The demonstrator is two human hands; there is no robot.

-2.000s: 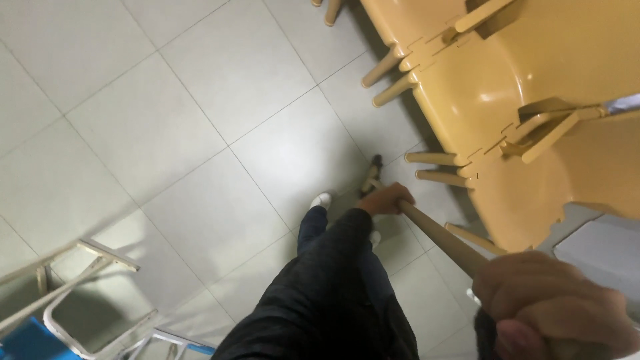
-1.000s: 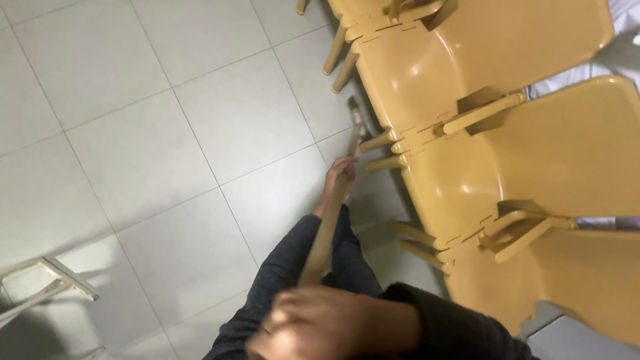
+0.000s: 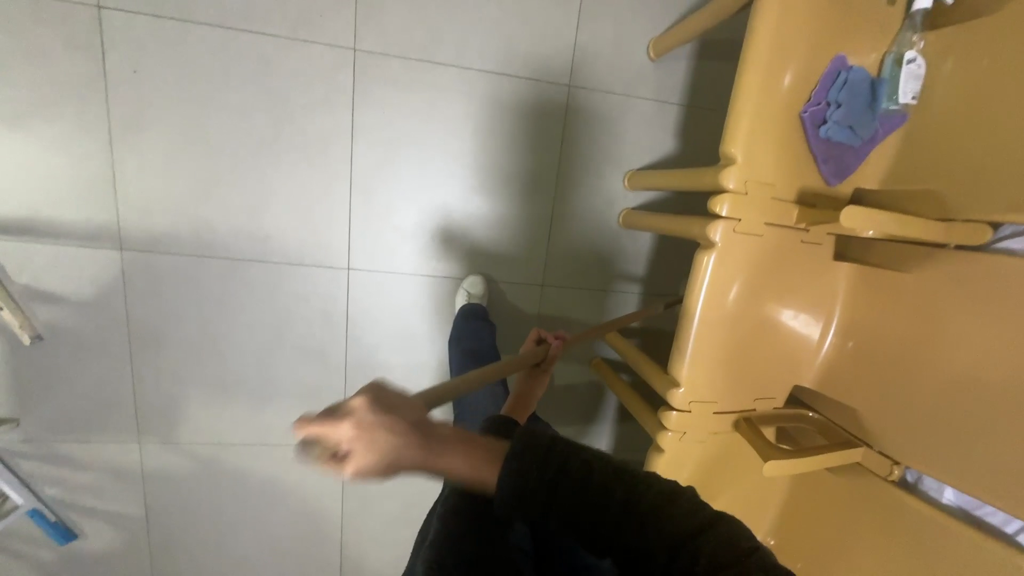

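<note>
My right hand (image 3: 364, 432), somewhat blurred, is closed around the upper end of a long wooden pole (image 3: 472, 380). Farther down the same pole, my left hand (image 3: 542, 352) grips it, partly behind it, near my trouser leg. The pole slants away to the right, and its far end passes beneath the edge of a yellow plastic chair (image 3: 752, 320), where it is hidden. Black sleeves cover both arms. One white shoe (image 3: 472, 290) stands on the floor just left of the pole's lower part.
Joined yellow chairs line the right side, their legs (image 3: 672, 178) jutting over the tiled floor (image 3: 240, 144). On one seat lie a purple cloth (image 3: 836, 160), a blue cloth (image 3: 852, 108) and a spray bottle (image 3: 908, 72). Parts of frames, one with a blue piece (image 3: 52, 526), show at the left edge.
My right hand has swung from the right side across to the left with the pole's upper end. The pole's far end, seen by the chair legs earlier, is now under a chair. The view has shifted.
</note>
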